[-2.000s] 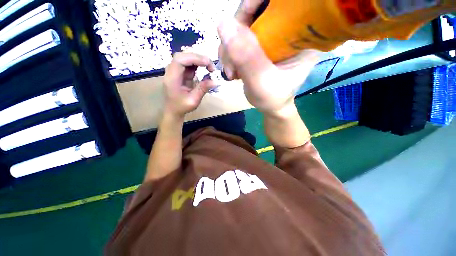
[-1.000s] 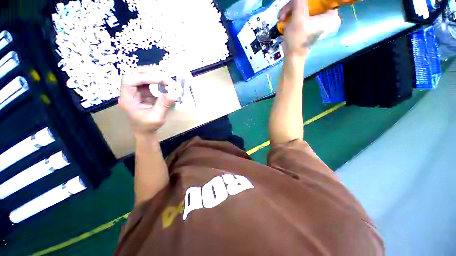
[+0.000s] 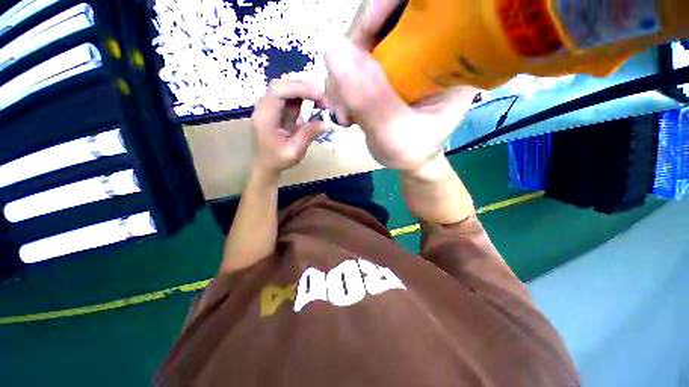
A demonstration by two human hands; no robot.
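Note:
My right hand (image 3: 393, 113) is shut on the orange electric screwdriver (image 3: 468, 47), which looms large at the top right with red and grey labels. Its nose end is by my left fingertips, mostly hidden by my right fingers. My left hand (image 3: 283, 127) holds a small white plastic fitting (image 3: 308, 110) between thumb and forefinger, above the tan board (image 3: 223, 155). The fitting is partly hidden and blurred, so whether the bit touches it cannot be told. The heap of small white parts (image 3: 204, 57) lies in the black tray beyond my left hand.
White tubes (image 3: 72, 193) lie in rows in the black rack (image 3: 155, 151) at left. A black cable (image 3: 544, 117) crosses the green bench at right. Black crates (image 3: 597, 162) and blue crates (image 3: 529, 160) stand beyond the bench edge. Green floor (image 3: 113, 280) with a yellow line shows below.
One second ago the screwdriver was at the feeder on the right. My right hand has brought it back to my left hand. The view has shifted; my left hand still holds the fitting.

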